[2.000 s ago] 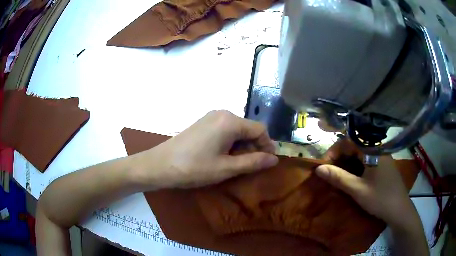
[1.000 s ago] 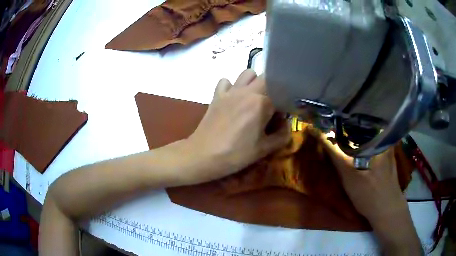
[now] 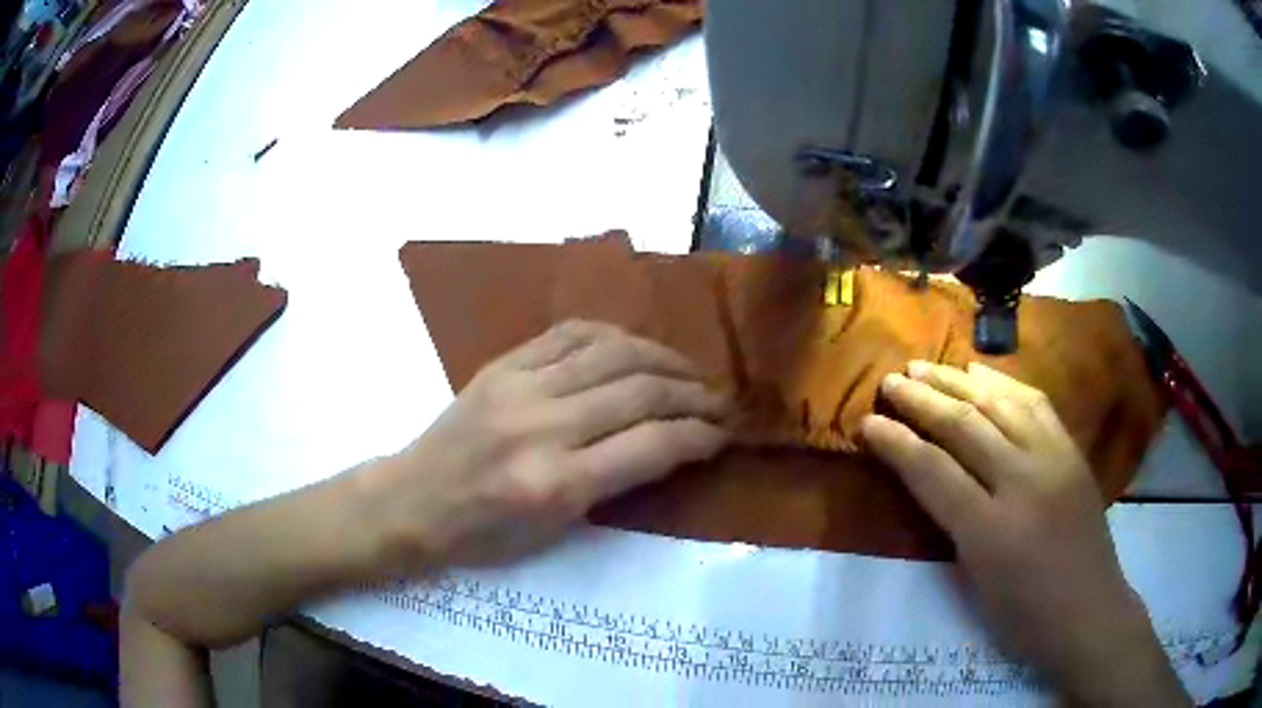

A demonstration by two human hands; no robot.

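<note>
A gathered rust-brown panel (image 3: 796, 346) lies on a flat cut panel (image 3: 485, 293) of the same colour, with its upper edge under the presser foot (image 3: 839, 288). The foot has a yellow piece and is brightly lit. My left hand (image 3: 554, 436) lies flat on the panels left of the needle, fingers pointing right. My right hand (image 3: 990, 450) rests on the fabric below and right of the foot, fingers slightly bent. Neither hand visibly pinches the cloth. The needle point cannot be made out.
The machine head (image 3: 858, 111) fills the upper right. Red-handled snips (image 3: 1197, 394) lie at right. A spare cut piece (image 3: 166, 339) lies at left and a gathered piece (image 3: 512, 62) behind. A printed scale (image 3: 623, 643) runs along the front edge. Coloured fabrics heap at upper left.
The panels have moved up and under the presser foot. My left hand has come away from the needle area, down and left, and now lies flat. My right hand has moved out from beneath the head.
</note>
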